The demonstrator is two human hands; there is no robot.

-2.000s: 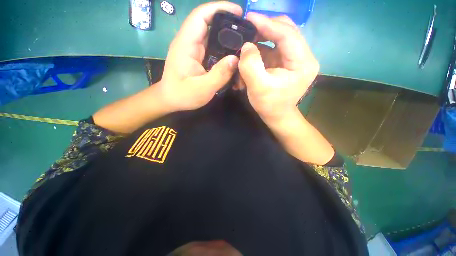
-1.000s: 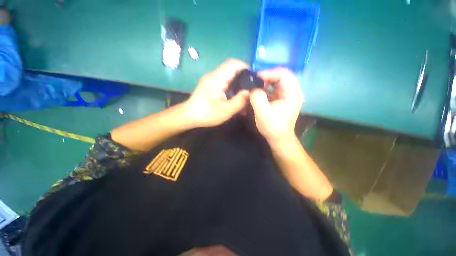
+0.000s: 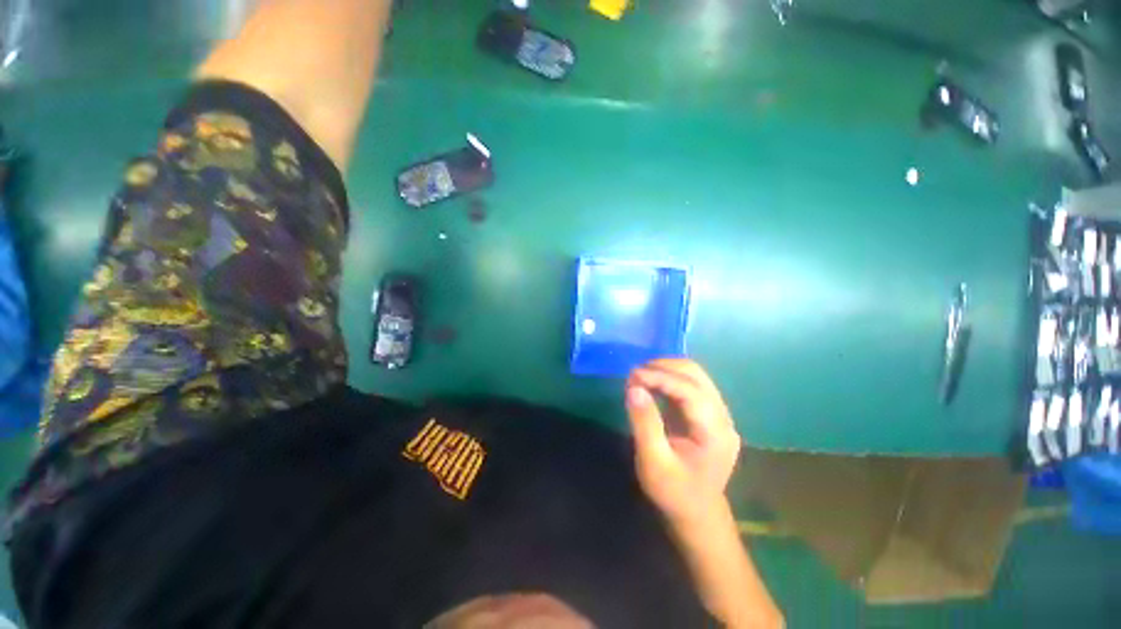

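My left forearm reaches up past the top edge, and my left hand is out of the picture. My right hand (image 3: 685, 430) is at the near right corner of the blue parts bin (image 3: 629, 366), fingers curled and thumb close to the fingertips; I cannot tell if a small part is between them. A small white piece (image 3: 589, 327) lies in the bin. One open black phone body (image 3: 393, 322) lies left of the bin. Another phone body (image 3: 444, 177) lies farther back, tilted, with a white strip at its end.
More phone bodies lie at the back (image 3: 529, 47) and back right (image 3: 967, 113). A thin silver tool (image 3: 954, 342) lies at right. A tray of rows of pale parts (image 3: 1073, 338) is at the right edge. A brown cardboard box (image 3: 904, 516) is below the bench edge.
The black phone is no longer between my hands. My left arm has swung up and forward out of view. My right hand has moved lower in view, and more of the bench shows.
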